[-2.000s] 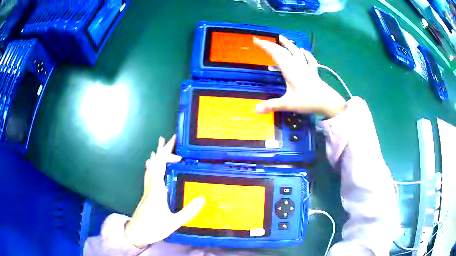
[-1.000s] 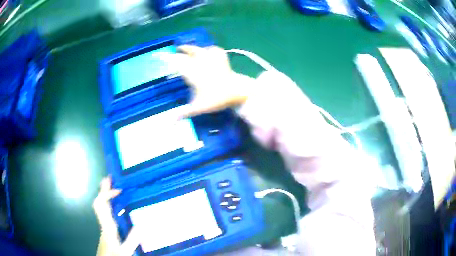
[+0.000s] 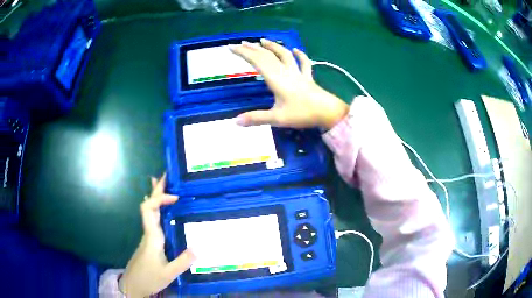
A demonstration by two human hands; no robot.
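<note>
Three blue diagnostic tablets lie in a column, the near one (image 3: pixel 233 244), the middle one (image 3: pixel 227 139) and the far one (image 3: pixel 216 64). All screens are white with a coloured strip along the lower edge: green and orange on the near two, green and red on the far one. My left hand (image 3: pixel 154 247) is at the near tablet's left side, thumb over its screen, fingers beside its upper left corner. My right hand (image 3: pixel 291 90) is spread over the right part of the upper two tablets, thumb over the middle screen, fingertips over the far screen. It hides some keys.
Stacked blue tablets (image 3: pixel 52 52) stand at the upper left. More units (image 3: pixel 461 41) lie at the upper right near clear plastic. A white power strip (image 3: pixel 481 169) and a tan board (image 3: pixel 513 174) are at the right. A white cable (image 3: pixel 370 244) runs from the near tablet.
The screens have gone from orange and yellow, through plain white and cyan, to white with coloured strips. The view has shifted and turned. Both hands stay at the tablets.
</note>
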